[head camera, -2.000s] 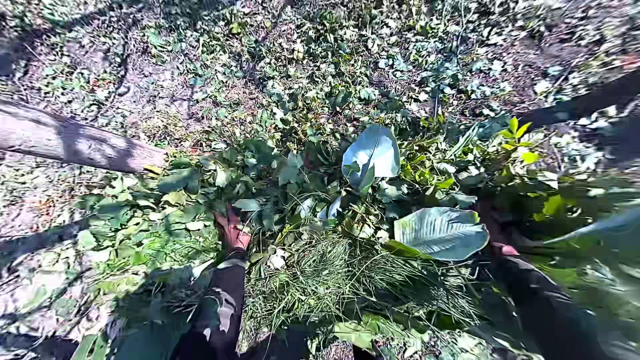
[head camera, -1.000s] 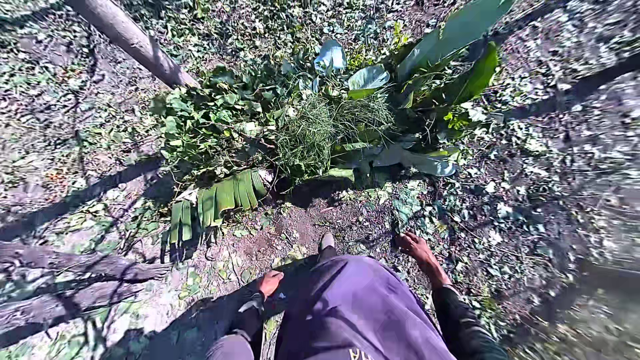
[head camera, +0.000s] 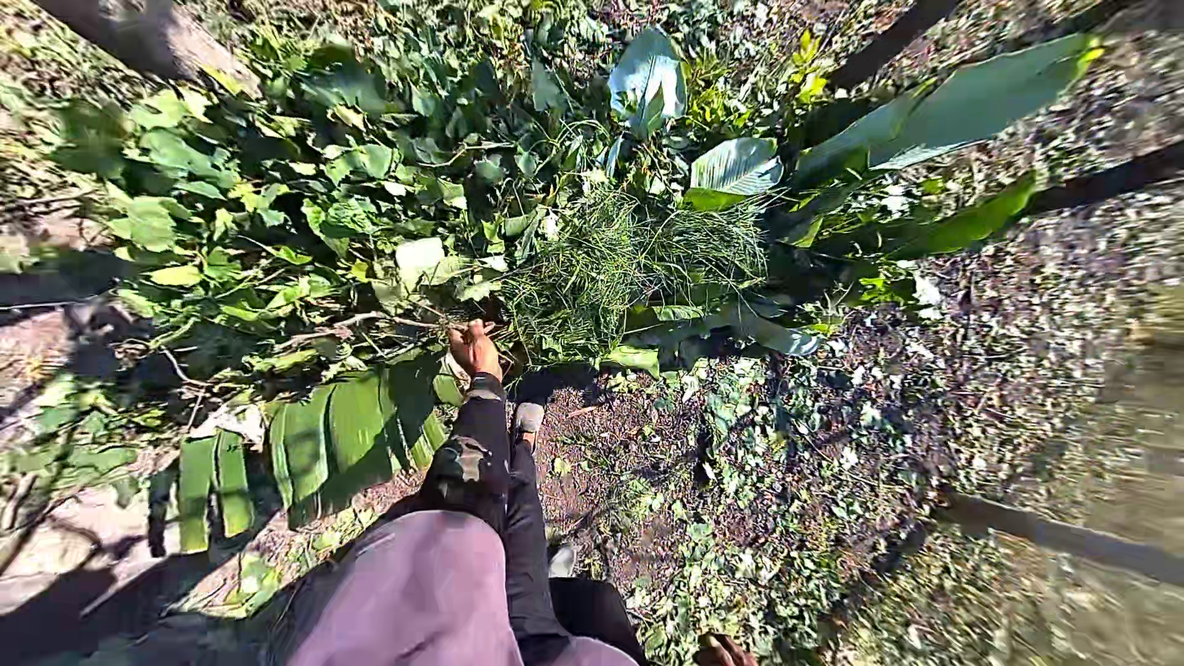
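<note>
My left hand (head camera: 475, 350) is closed around thin woody stems (head camera: 370, 319) at the near edge of a heap of cut greenery. Leafy branches (head camera: 268, 213) spread from those stems to the left and away from me. Just right of the hand lies a bundle of thin green stalks (head camera: 592, 277). A torn banana leaf (head camera: 342, 435) rests below and left of the hand. My right hand (head camera: 724, 650) shows only in part at the bottom edge, over leaf-strewn ground; its fingers are not clear enough to tell whether it holds anything.
Broad green leaves (head camera: 971, 106) reach out at the upper right, and smaller broad leaves (head camera: 737, 168) lie on the heap. A tree trunk (head camera: 153, 42) stands at the upper left. My shoe (head camera: 529, 419) is close to the heap's near edge. Leaf litter (head camera: 786, 481) covers the ground at right.
A second ago my left hand was low beside my leg; it has reached up to the heap and taken hold of the stems. My right hand has dropped to the bottom edge.
</note>
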